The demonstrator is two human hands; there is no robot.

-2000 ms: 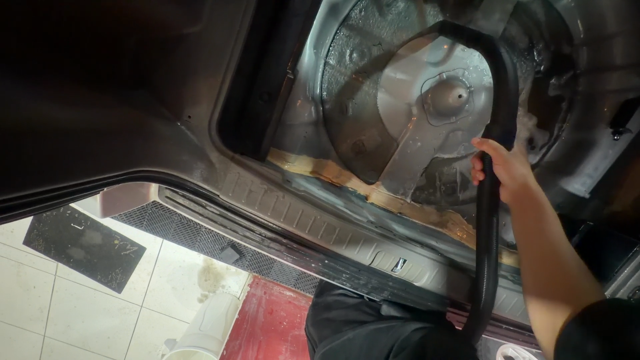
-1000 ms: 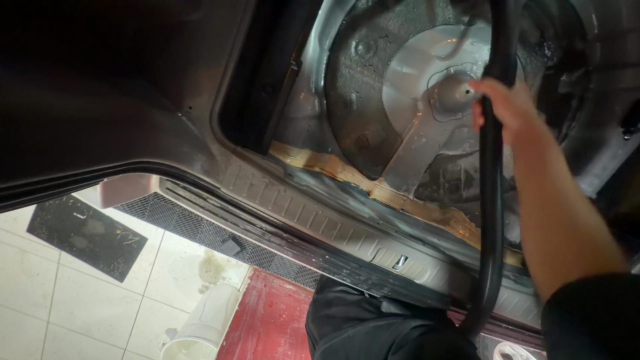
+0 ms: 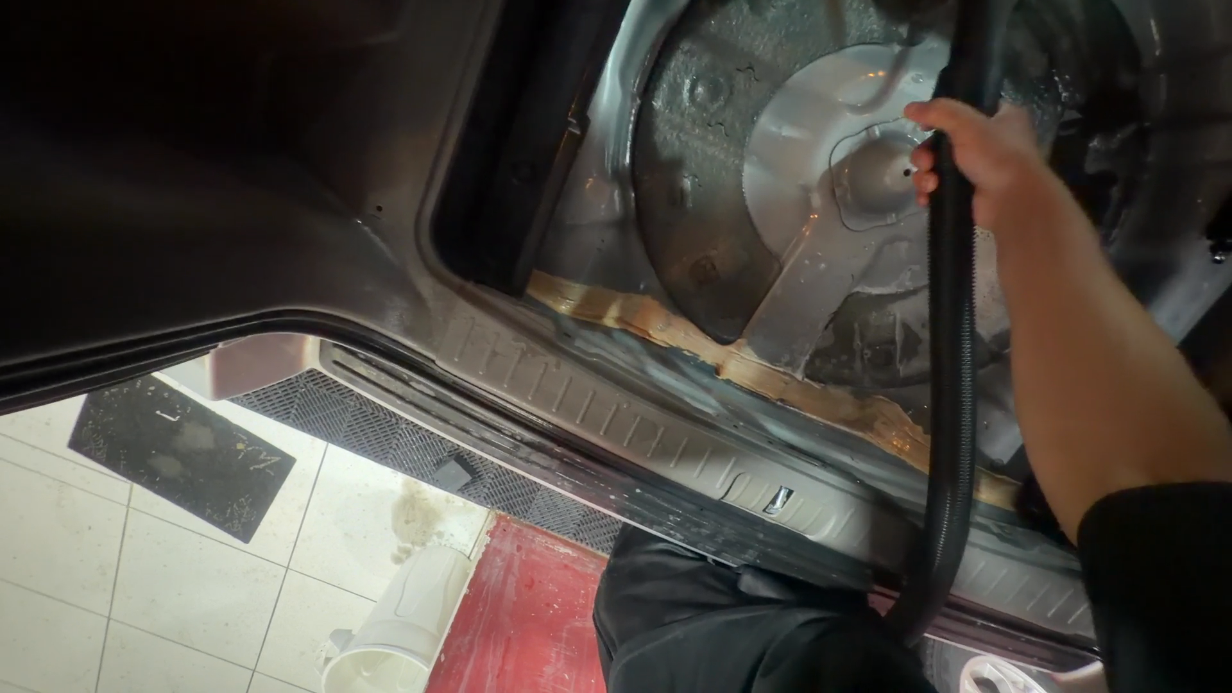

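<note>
My right hand (image 3: 991,159) is closed around a black ribbed vacuum hose (image 3: 953,318). The hose rises from beside my leg, crosses the trunk sill and reaches up over the spare-wheel well (image 3: 703,192) of a car; its far end is out of view. The metal well looks wet and glossy, with a round raised hub (image 3: 876,178) just left of my hand. A tan, torn-looking strip (image 3: 674,332) runs along the well's near edge. My left hand is not in view.
The plastic trunk sill (image 3: 616,404) with a metal latch striker (image 3: 779,500) crosses the view. Beyond it lie a black mat (image 3: 183,452) on white floor tiles, a white bucket (image 3: 385,635), a red floor section (image 3: 525,616) and dark floor grating (image 3: 375,423).
My right hand has stayed around the hose. The hose's upper part, bent over to the left two seconds ago, now runs up toward the top of the view.
</note>
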